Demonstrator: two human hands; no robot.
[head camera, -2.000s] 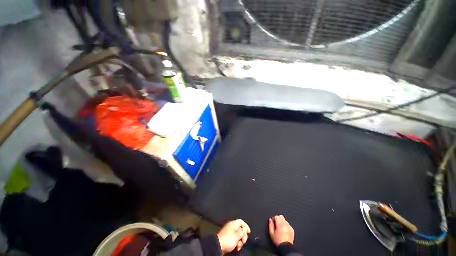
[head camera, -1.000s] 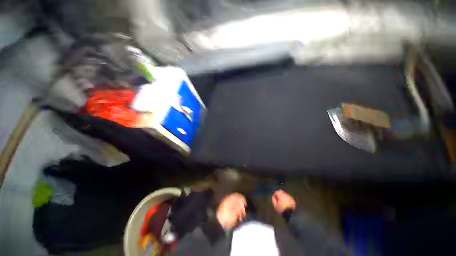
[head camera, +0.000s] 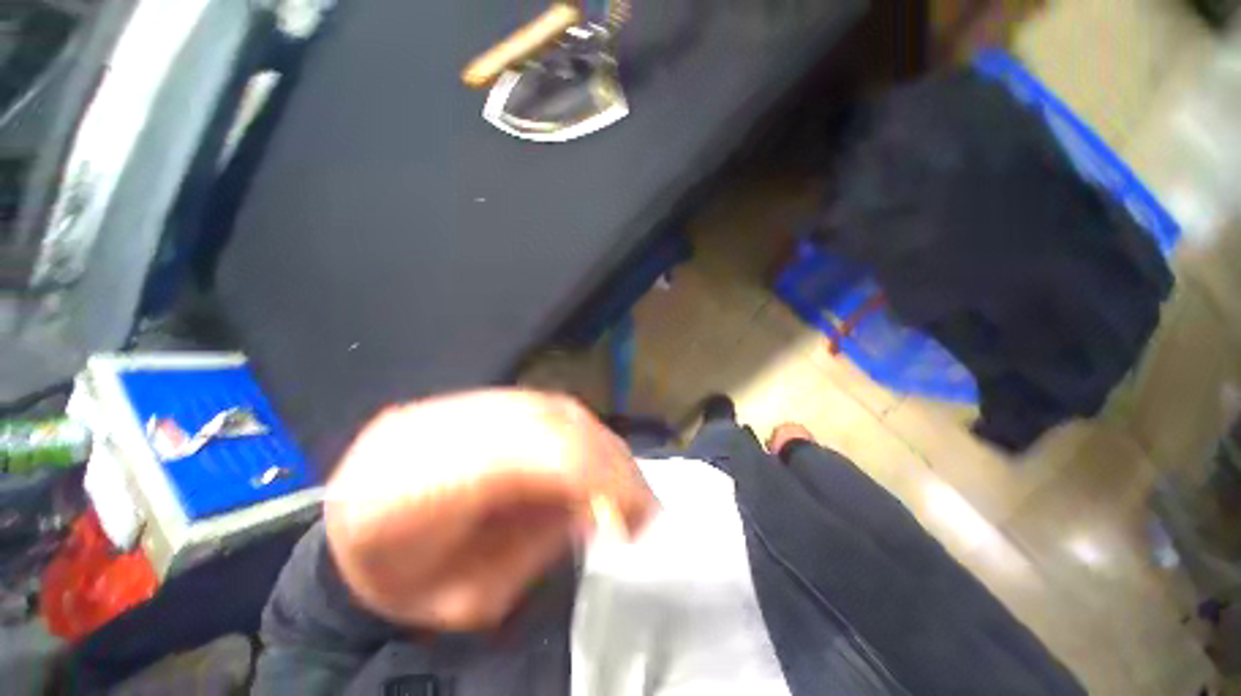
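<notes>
My left hand (head camera: 476, 503) is large and blurred at the lower centre-left, raised in front of my chest with the fingers bent; no held thing shows. My right hand (head camera: 789, 437) is small, mostly hidden by its dark sleeve, and whether it holds anything cannot be told. The steam iron (head camera: 558, 106) lies on the dark ironing table (head camera: 395, 204) near the top of the view, its wooden handle to the upper left of the silver-edged soleplate. Neither hand touches the iron.
Black garments (head camera: 1007, 231) lie heaped over a blue crate (head camera: 1116, 184) on the tiled floor (head camera: 953, 524) at right. A blue-fronted box (head camera: 218, 435) stands at left, with a red plastic bag (head camera: 93, 578) and a green-white bottle (head camera: 41, 442) by it.
The view has swung round to the right, so the iron now shows at the top and the garment heap has come in. My left hand is raised closer to the camera; the bucket has left the view.
</notes>
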